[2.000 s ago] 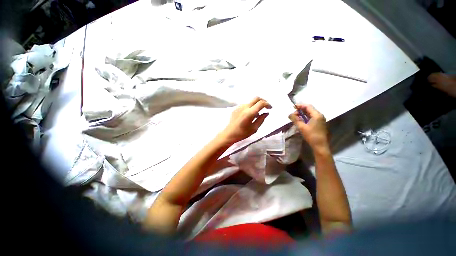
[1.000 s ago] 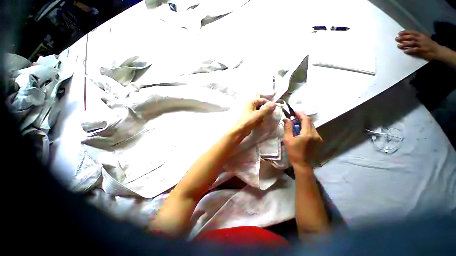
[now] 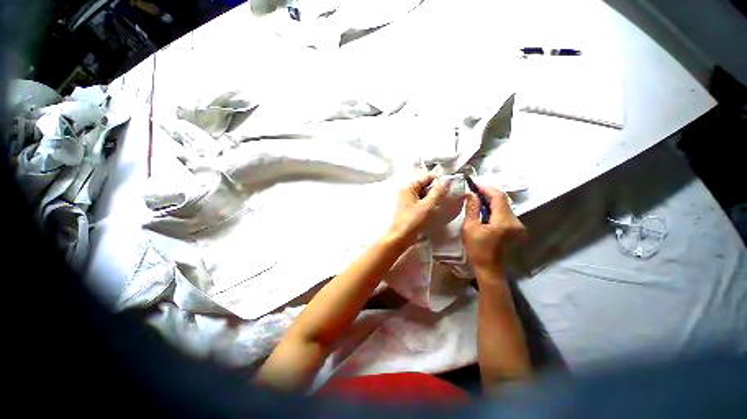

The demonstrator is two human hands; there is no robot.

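A large pale garment (image 3: 287,213) lies over the white table and hangs over its near edge, washed out by glare. My left hand (image 3: 419,204) pinches a small folded edge of the garment between thumb and fingers. My right hand (image 3: 493,233) holds dark blue thread snips (image 3: 483,206), whose tips are at the cloth just right of my left fingertips. Whether the blades are open cannot be told. A doubled piece of the garment (image 3: 495,131) stands up beyond my hands.
A white pad (image 3: 577,90) with a dark pen (image 3: 550,51) lies at the far right of the table (image 3: 655,98). A grey-white garment heap (image 3: 61,147) is at the left. A clear round item (image 3: 641,236) lies on grey cloth (image 3: 639,299) below right.
My hands have come together at the garment edge, and the snips have moved left to it. Another person's hand at the right table edge is gone from view.
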